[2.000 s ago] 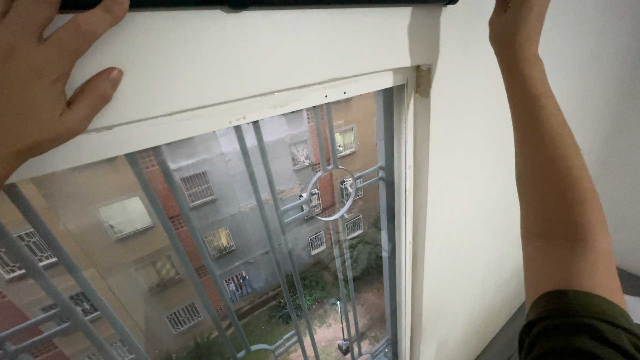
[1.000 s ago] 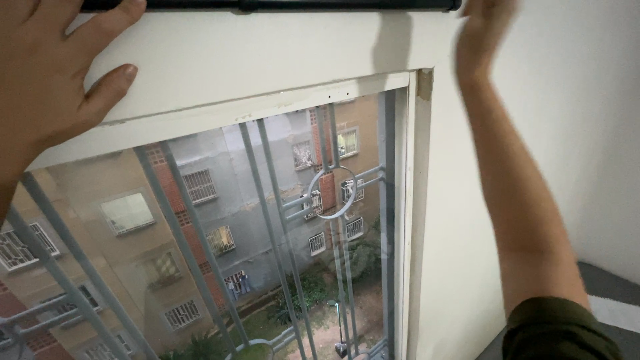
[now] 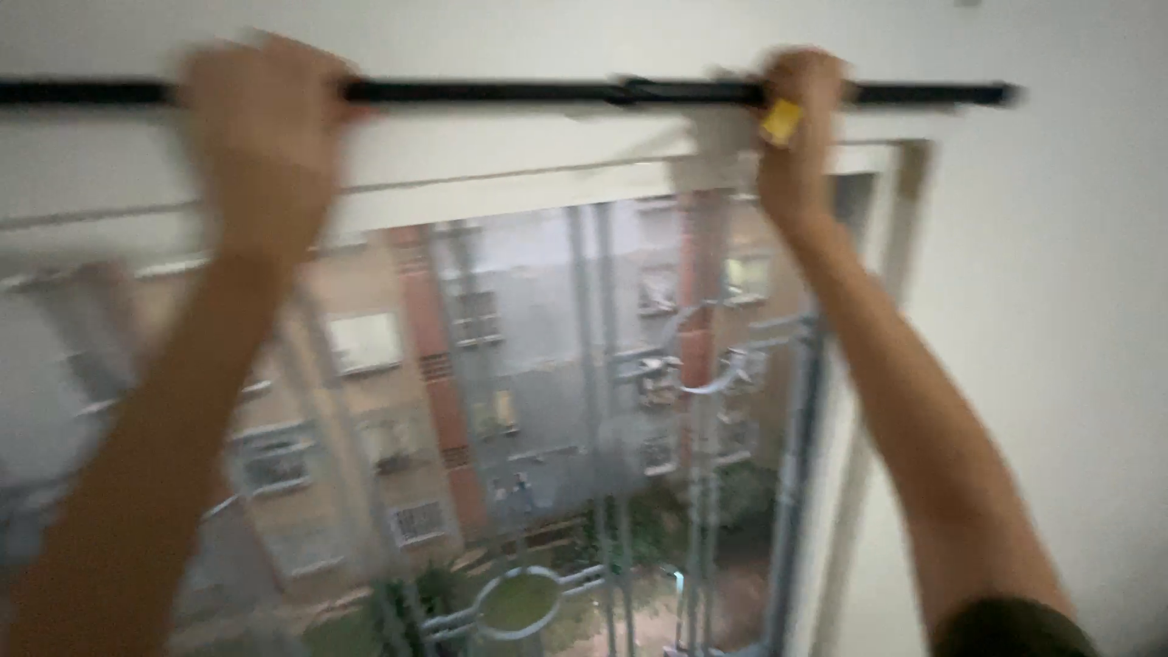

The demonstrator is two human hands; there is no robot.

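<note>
A black rod [image 3: 484, 91], likely a curtain rod, runs level across the wall above the window. Blurred by motion, my left hand [image 3: 265, 137] is closed around its left part. My right hand [image 3: 803, 119] grips it nearer the right end, to the right of a joint in the rod. A small yellow piece [image 3: 781, 122] shows at the right palm; whether it is stuck to the rod or held cannot be told. Both arms reach upward.
Below the rod is a window with a white frame [image 3: 511, 199] and grey metal bars [image 3: 593, 365] beyond the glass. A building [image 3: 538, 319] with windows stands outside. Pale wall [image 3: 1049, 319] lies to the right.
The view has shifted so that more of the rod shows. Both hands are now seen around it; earlier the left hand had its fingers spread and the right was partly out of frame.
</note>
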